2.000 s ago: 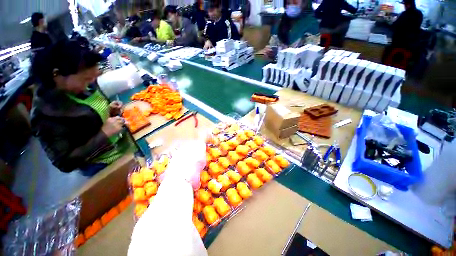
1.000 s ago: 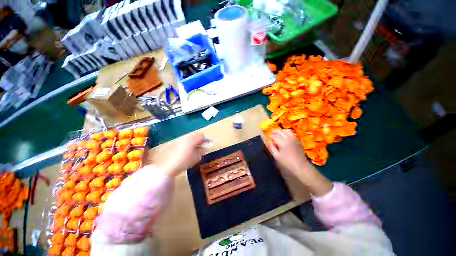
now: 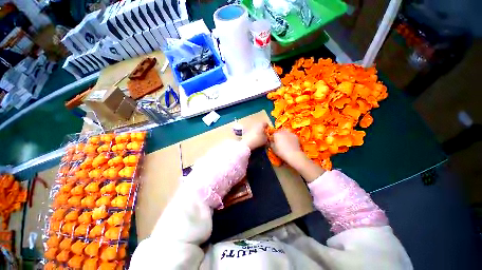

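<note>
My left hand (image 3: 255, 135) and my right hand (image 3: 286, 146) meet at the left edge of the loose heap of orange shells (image 3: 330, 103). An orange shell (image 3: 270, 132) shows between their fingertips, and both hands pinch it. The fingers are small and partly blurred. The red-brown jig (image 3: 239, 194) lies on the black mat (image 3: 264, 192), largely hidden by my left sleeve. A small white bottle (image 3: 237, 127) stands just left of my left hand.
A clear tray of orange pieces (image 3: 95, 200) lies at the left on tan cardboard (image 3: 161, 176). Behind are a blue bin (image 3: 196, 79), a white roll (image 3: 232, 39), a green basket (image 3: 317, 21), blue-handled pliers (image 3: 169, 98), a small tan box (image 3: 110, 105) and white cartons (image 3: 137, 23).
My left hand has moved right from beside the mat to meet my right hand at the heap. My left sleeve now covers most of the jig. My right hand has moved slightly left.
</note>
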